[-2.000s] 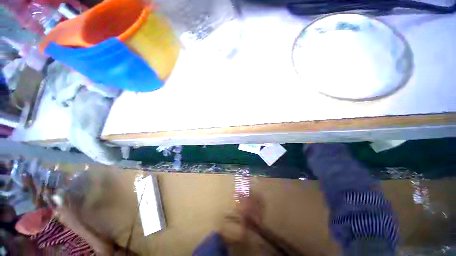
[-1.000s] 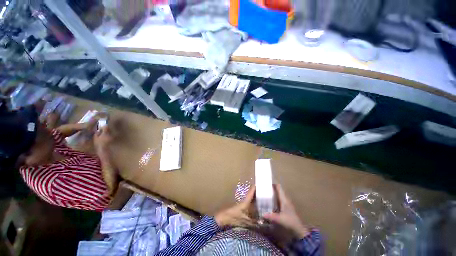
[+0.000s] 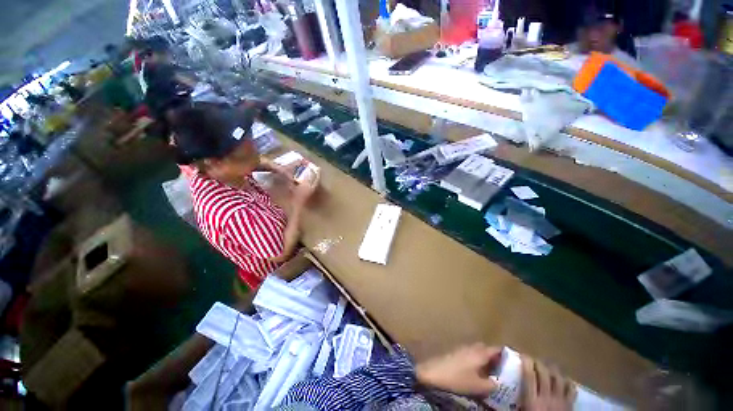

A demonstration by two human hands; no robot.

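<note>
My left hand (image 3: 462,371) and my right hand (image 3: 548,388) are at the bottom right, close together, both on a white retail box (image 3: 507,377). The fingers of both hands are on its sides. Its lower part is hidden by my hands and cut off by the frame's edge. More white shows just right of my right hand; I cannot tell if it is the same box. Another white retail box (image 3: 380,233) lies flat on the brown cardboard ledge (image 3: 450,293).
The green belt (image 3: 591,233) carries white boxes (image 3: 476,181) and blue-white papers (image 3: 521,227). A bulk carton (image 3: 346,296) of trays (image 3: 285,341) stands at my left. A person in red-and-white stripes (image 3: 237,221) sits beyond it. A post (image 3: 359,96) rises by the belt.
The view has swung left, so my hands now appear at the bottom right. The box in them, upright in the view a second ago, is now tilted. The box on the ledge has not visibly moved.
</note>
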